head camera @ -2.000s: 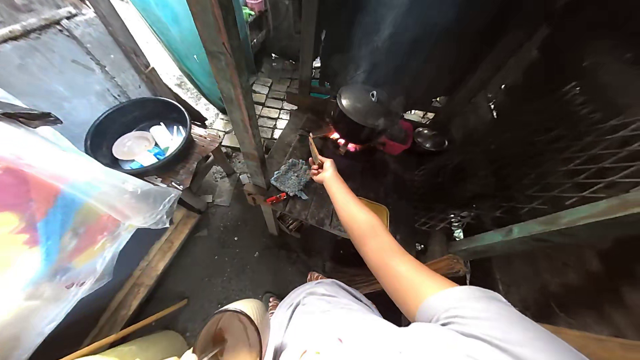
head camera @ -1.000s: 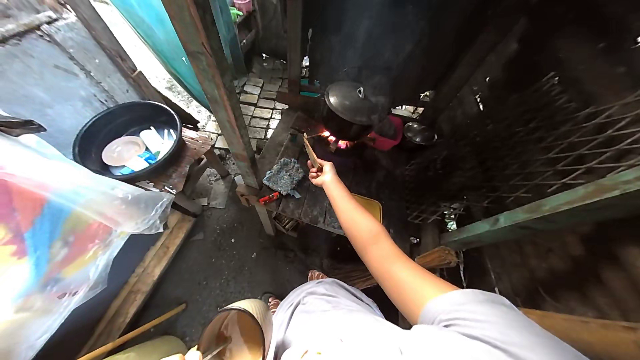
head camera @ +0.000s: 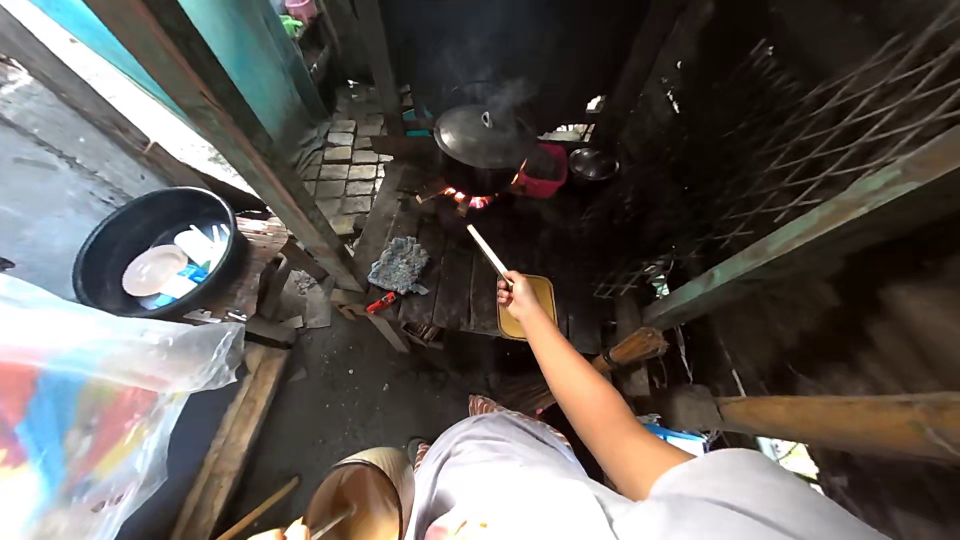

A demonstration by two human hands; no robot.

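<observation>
My right hand (head camera: 516,294) grips a thin piece of wood (head camera: 487,252) that points toward the fire (head camera: 471,199). Over the flames sits a dark metal pot with a domed lid (head camera: 480,136), and smoke rises around it. A yellow tray (head camera: 545,294) lies on the dark plank platform (head camera: 450,289), just beside and below the hand. At the bottom edge my left hand (head camera: 289,532), mostly out of frame, is at the rim of a brown-lined container (head camera: 356,501); a thin handle or stick shows by its fingers, and its grip is unclear.
On the platform are a grey rag (head camera: 400,265) and a red lighter-like item (head camera: 381,303). A black basin (head camera: 94,259) with plastic items stands on the left, behind a clear plastic bag (head camera: 112,360). A wooden post (head camera: 247,142), a straw broom (head camera: 634,349) and a pink container (head camera: 551,171) are around.
My right hand has moved from near the rag toward the yellow tray, with the wood still in it and more of the wood showing. The pot stays over the fire.
</observation>
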